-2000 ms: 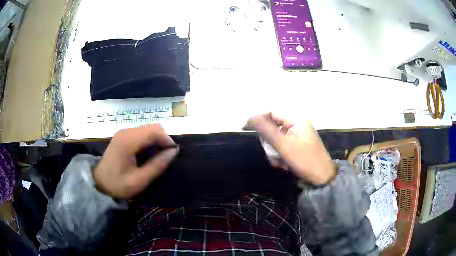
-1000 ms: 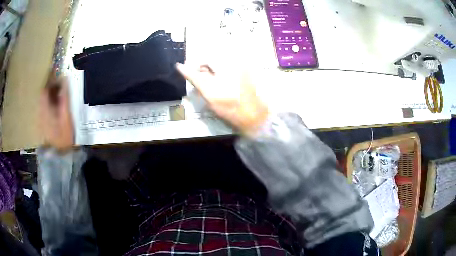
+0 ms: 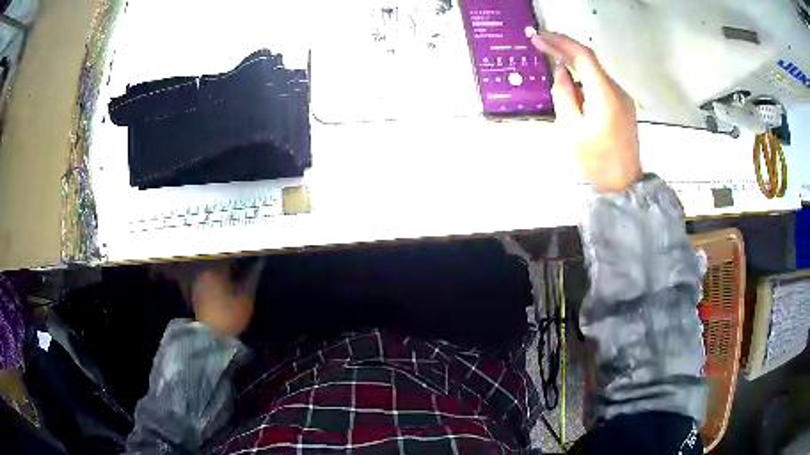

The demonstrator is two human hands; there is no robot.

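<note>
A stack of dark fabric panels point(image 3: 218, 124) lies on the white table at the left, with a thin pale line along its top edge. A phone point(image 3: 506, 67) with a lit purple screen lies at the top. My right hand point(image 3: 599, 120) is beside the phone's right edge, fingers apart, fingertips near its upper right side; no cloth shows in it. My left hand point(image 3: 222, 300) is low at the left, under the table's front edge, blurred, beside dark cloth point(image 3: 391, 284) over my lap. Whether it grips that cloth cannot be told.
A tan board point(image 3: 44, 133) stands at the left end. A tan square point(image 3: 295, 200) and a ruler strip lie along the front edge. The sewing machine point(image 3: 764, 80) and yellow-brown loops point(image 3: 770, 166) are at the right. An orange-brown basket point(image 3: 730, 267) is partly behind my right sleeve.
My right hand has moved from beside the stack to the phone. My left hand has moved from the table's left end down below the front edge. The stack appears slightly further left.
</note>
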